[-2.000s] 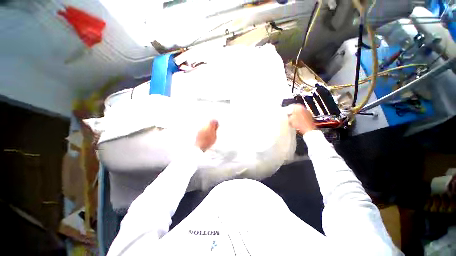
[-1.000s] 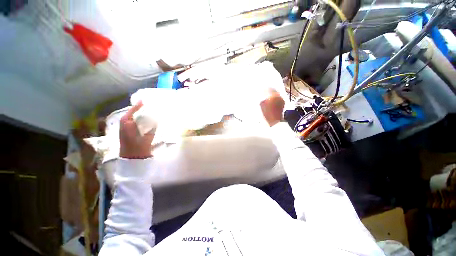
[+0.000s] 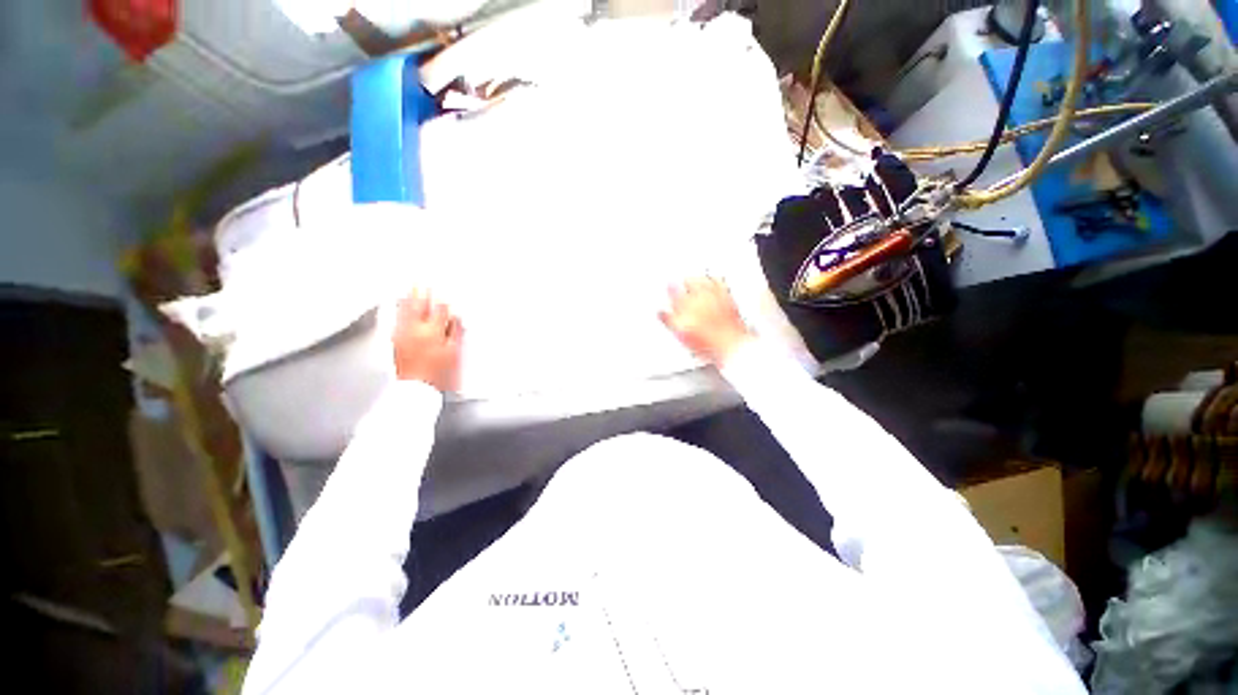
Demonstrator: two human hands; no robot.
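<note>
A white cloth [image 3: 570, 258] lies on the padded ironing table [image 3: 312, 407]; it is overexposed and its edges blend with the cover. My left hand [image 3: 428, 340] rests on the white surface near the table's front edge, palm down. My right hand [image 3: 706, 321] lies on the same surface to the right, fingers pointing up and left. Whether either hand pinches cloth cannot be told. The steam iron [image 3: 855, 264], with an orange-brown handle, stands on the black iron rest [image 3: 880, 312] right of my right hand.
A blue strip [image 3: 387, 129] is at the back left. Yellowish hoses [image 3: 1073, 122] and a black cable run up from the iron. A machine stands on a blue surface [image 3: 1107, 211] at the right. A cardboard box [image 3: 1018, 509] and plastic bags [image 3: 1174, 618] are lower right. A red thing [image 3: 136, 21] hangs upper left.
Both hands have come down onto the cloth near the front edge, where one second ago they were farther back and wider apart. The cloth now lies flatter. The iron shows parked on its rest.
</note>
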